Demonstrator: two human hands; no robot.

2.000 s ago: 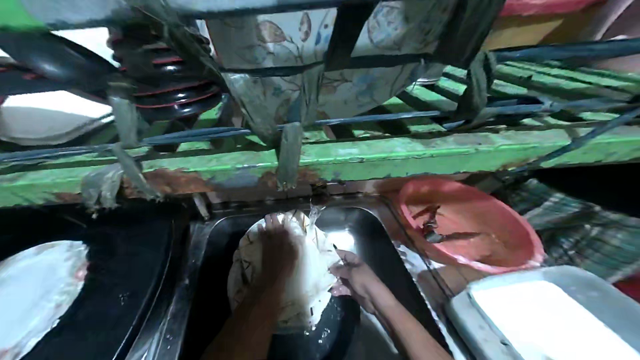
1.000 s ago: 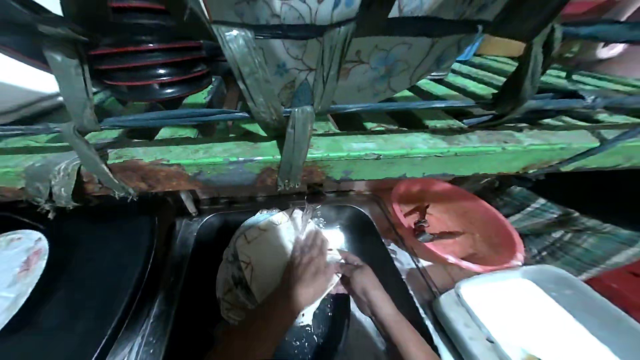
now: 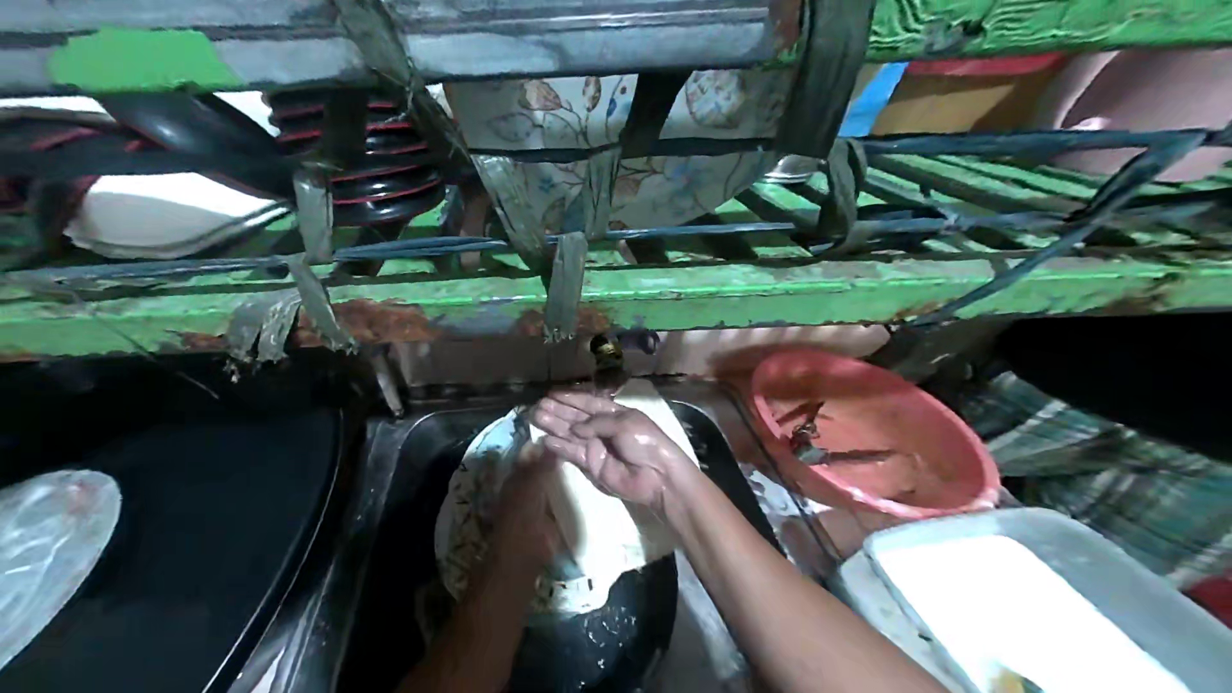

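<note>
A patterned white plate [image 3: 472, 520] lies low in the metal sink [image 3: 380, 472], over a dark round pan or dish [image 3: 616, 626]. My right hand [image 3: 616, 448] is raised palm up under the tap [image 3: 606, 351], wet, its fingers extended and nothing in it. Beside it on the left, my left hand [image 3: 529, 510] is blurred over the plate, and whether it touches or grips the plate cannot be told. Glare hides part of the plate's middle.
A pink plastic basin [image 3: 924, 423] stands right of the sink, a pale rectangular tub [image 3: 1088, 577] nearer me. On the left a whitish plate [image 3: 58, 539] sits on a black surface [image 3: 212, 491]. Above runs a green rack [image 3: 731, 294] with stacked black bowls [image 3: 385, 183] and floral dishes [image 3: 616, 183].
My right hand has left the plate's right edge and turned palm up under the tap. My left hand has moved down from the plate's upper part.
</note>
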